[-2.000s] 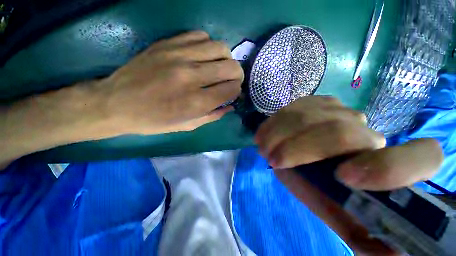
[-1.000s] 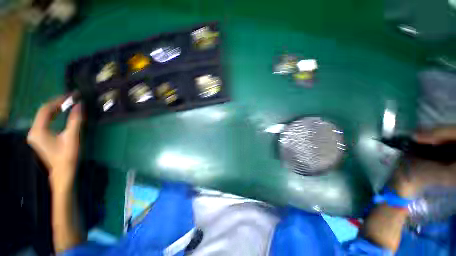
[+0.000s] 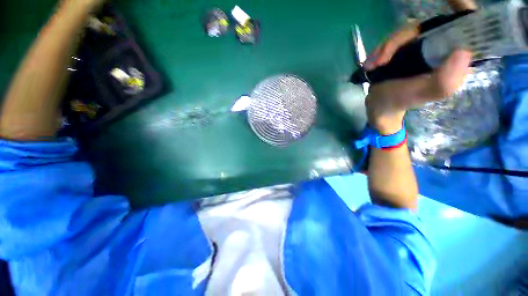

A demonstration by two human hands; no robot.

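My right hand (image 3: 405, 87) holds the electric screwdriver (image 3: 457, 49), its black front end pointing left, to the right of the round screw plate (image 3: 282, 110). A blue band is on my right wrist. The plate lies flat, with a grainy mass on its right part. A white tab (image 3: 240, 104) touches its left edge. My left forearm reaches up across the black compartment tray (image 3: 151, 84) and leaves the picture at the top. My left hand is beyond the edge, so its hold is hidden. Modules sit in the visible tray pockets, one (image 3: 132, 80) near the right end.
Two loose modules (image 3: 217, 23) lie beyond the plate, one with a white tab. Tweezers (image 3: 359, 43) lie right of the plate, partly behind the screwdriver tip. A clear blister tray (image 3: 457, 113) is at the right. A dark cord (image 3: 486, 170) crosses blue cloth at the far right.
My left hand went from beside the plate to the black tray's left end, then out past the top edge. My right hand moved away from the plate with the screwdriver. The view has shifted.
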